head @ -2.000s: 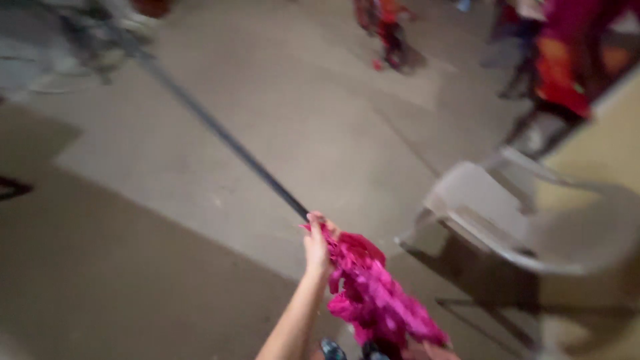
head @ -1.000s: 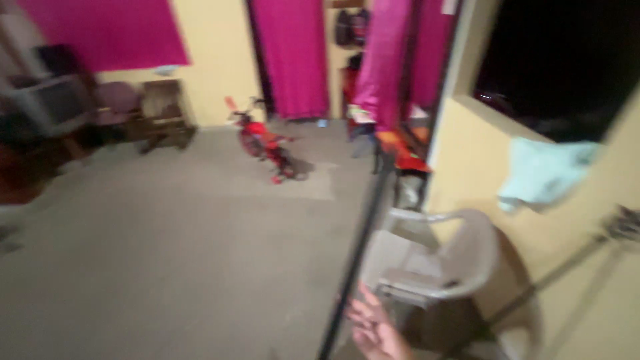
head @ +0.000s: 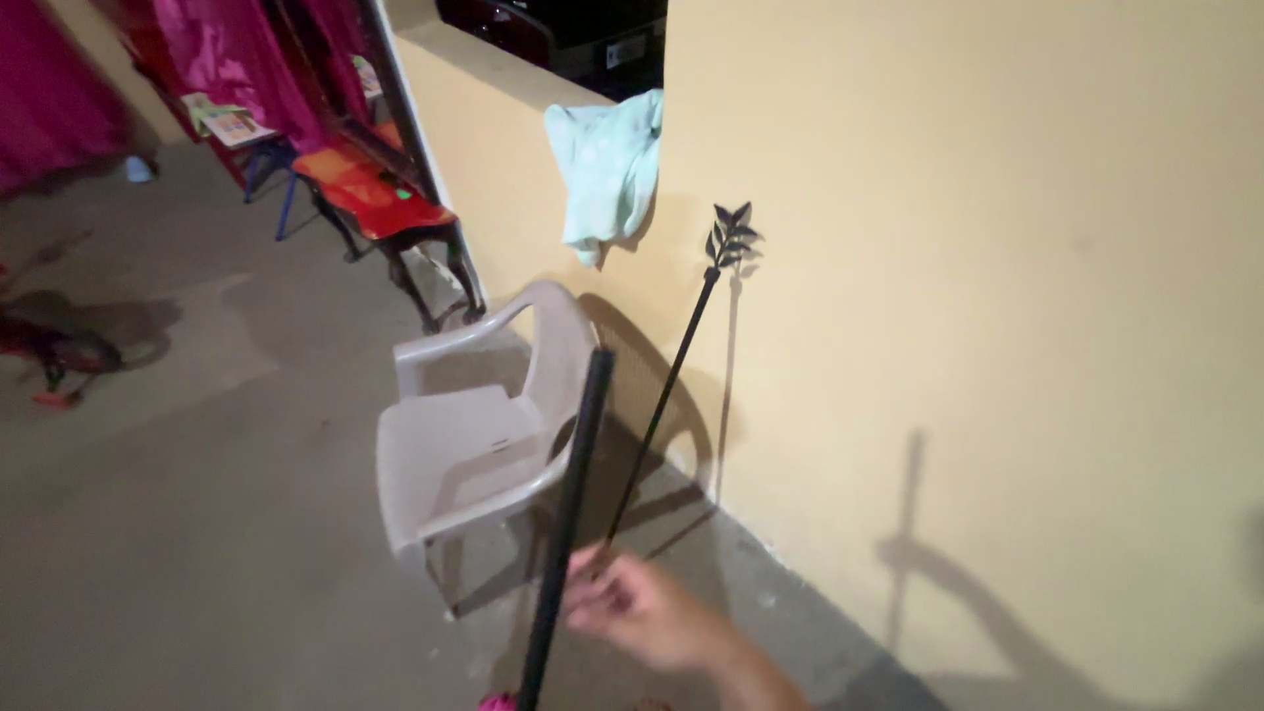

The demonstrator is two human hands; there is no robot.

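A black curtain rod rises from the bottom edge, with its upper end over the white plastic chair. My right hand reaches in from the lower right, fingers bent and blurred beside the rod; whether they touch it is unclear. A bit of bright pink fabric shows at the rod's foot. Behind, a thinner dark rod with a leaf-shaped finial leans against the wall, and its lower part passes behind my right hand. My left hand is not visible.
The white plastic armchair stands by the yellow wall. A pale aqua cloth hangs from the opening's ledge. Farther left are a red-orange table with dark legs, magenta curtains and part of a small red bicycle.
The view has swung right, toward the wall. Two seconds ago bunched pink fabric and a hand on the rod showed; now only a pink edge shows. My right hand's fingers, spread one second ago, are now bent.
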